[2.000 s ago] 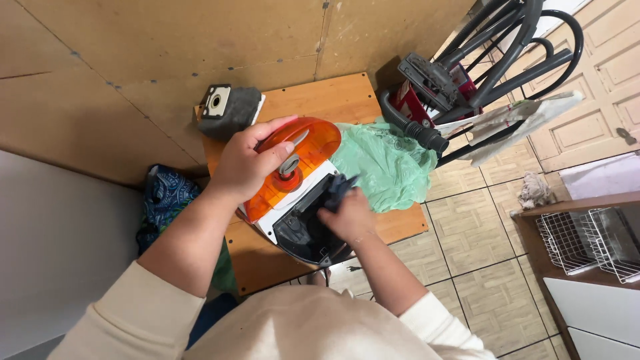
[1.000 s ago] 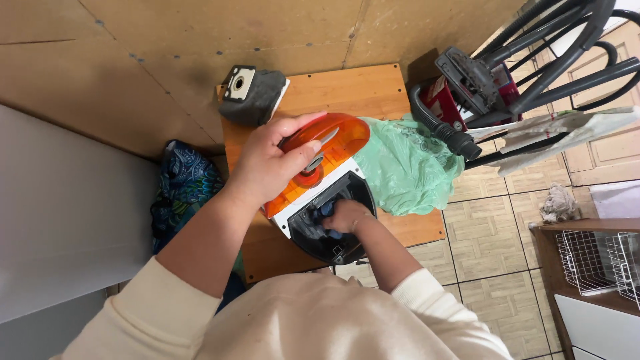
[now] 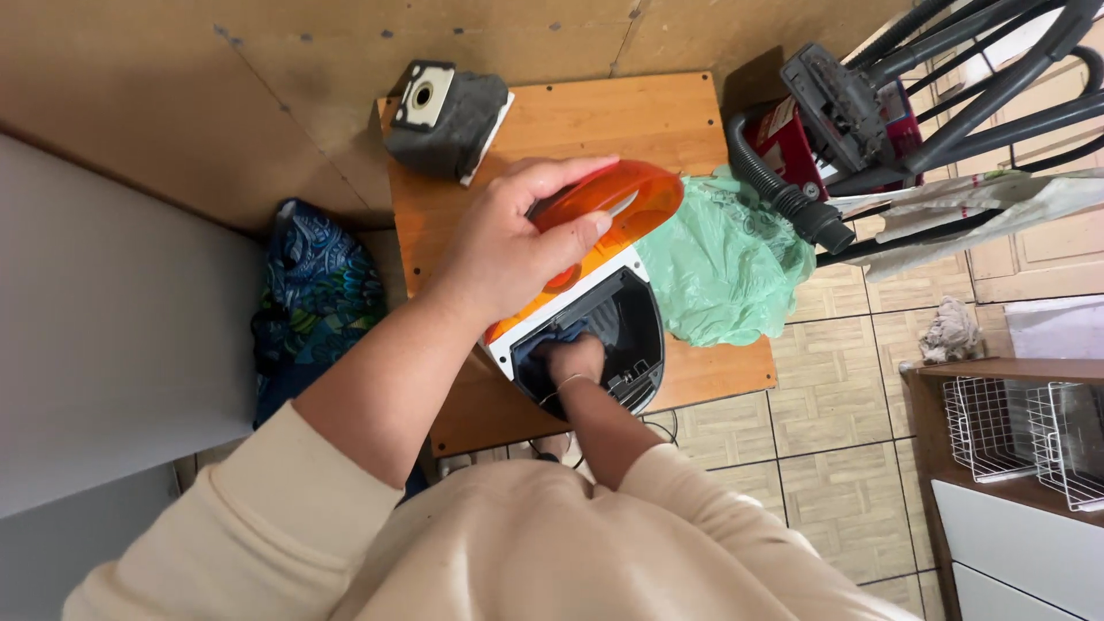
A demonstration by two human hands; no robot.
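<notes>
An orange and white vacuum cleaner body (image 3: 651,203) stands on a wooden board table (image 3: 595,112), its dark inner compartment (image 3: 634,336) uncovered. My left hand (image 3: 526,233) grips the orange translucent part at the top, thumb on the near side. Inside the compartment, my right hand (image 3: 576,358) is on a dark blue cloth (image 3: 561,335) against the left wall; its fingertips are hidden. A dark grey fabric dust bag (image 3: 457,121) with a pale collar and round hole lies at the table's back left corner.
A crumpled green plastic bag (image 3: 724,259) touches the vacuum's right side. Beyond it are a ribbed hose (image 3: 776,194), a floor nozzle (image 3: 837,108) and a red box (image 3: 780,142). A patterned blue bag (image 3: 319,285) is left of the table. Wire baskets (image 3: 992,423) sit in a cabinet at right.
My right hand, over the compartment's near right part two seconds ago, is now deeper inside, at its left part, with the blue cloth. My left hand keeps its hold on the orange part.
</notes>
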